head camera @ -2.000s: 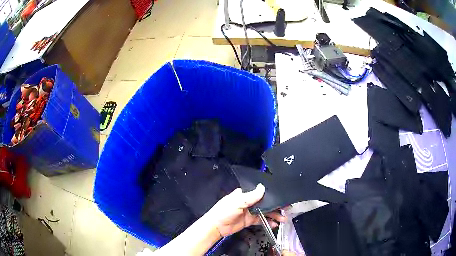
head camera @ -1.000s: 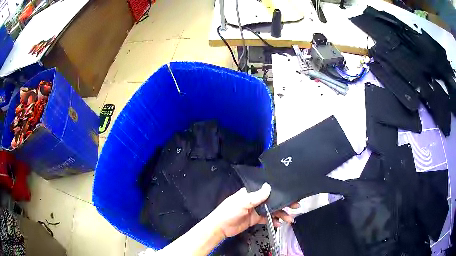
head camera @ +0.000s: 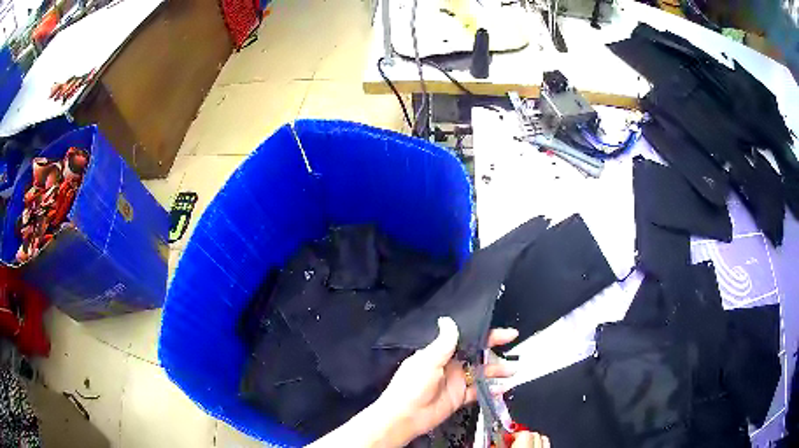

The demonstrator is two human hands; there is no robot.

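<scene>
My left hand [head camera: 442, 378] grips a black fabric panel [head camera: 473, 293] between thumb and fingers, above the right rim of the blue bin. My right hand [head camera: 528, 439] is cut off by the bottom edge; its fingers are on the red-orange handle of the scissors [head camera: 487, 401]. The blades point up beside the left fingers, at the panel's lower edge. Another black panel [head camera: 561, 271] lies on the table behind the held one. The blue bin [head camera: 385, 166] holds several black pieces, some with small white logos.
Black pieces [head camera: 710, 114] are heaped on the right of the table [head camera: 508, 192]. A grey metal device [head camera: 565, 109] and thin metal tools [head camera: 569, 157] lie at the table's back. A wood-edged machine table stands behind. A second blue bin [head camera: 109, 236] with red-orange pieces stands at left.
The held panel has swung upward and now covers part of the panel behind, hiding its logo. The left fingers have spread, and the scissors' red-orange handle and right fingertips have come into view.
</scene>
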